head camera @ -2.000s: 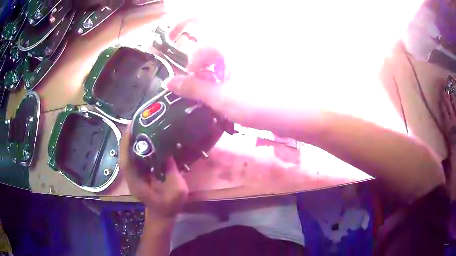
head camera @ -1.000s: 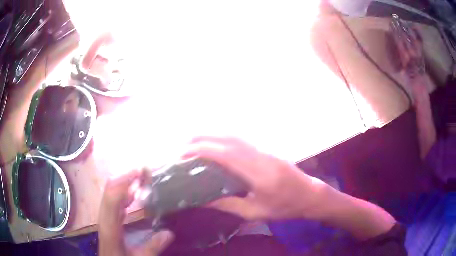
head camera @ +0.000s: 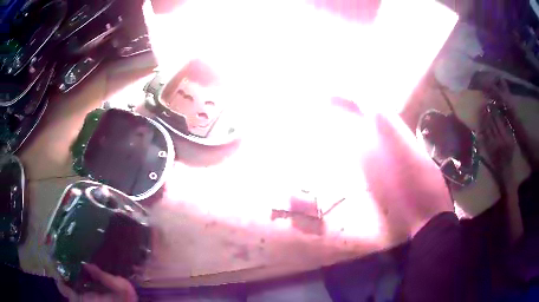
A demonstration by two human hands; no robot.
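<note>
A glossy green car body shell (head camera: 80, 236) with a pale rim is at the lower left, its outer side partly showing. My left hand (head camera: 103, 284) holds its near edge, with the fingers on the lower side. My right forearm (head camera: 387, 171) reaches up from a dark sleeve into strong glare. The right hand is washed out, so its fingers and anything in it cannot be told. A brownish glue pad (head camera: 307, 222) with thin sticks lies near the table's front edge.
A hollow-side-up shell (head camera: 121, 152) lies behind the held one, with another (head camera: 192, 109) beyond it. More shells (head camera: 35, 35) are heaped at far left. At right, another person's hand (head camera: 495, 133) is beside a dark shell (head camera: 448, 143). A large glare-whitened box (head camera: 425, 35) fills the back.
The shell that both hands held is now at the lower left with my left hand on it. My right hand has left it and moved up into the glare. The view has shifted left.
</note>
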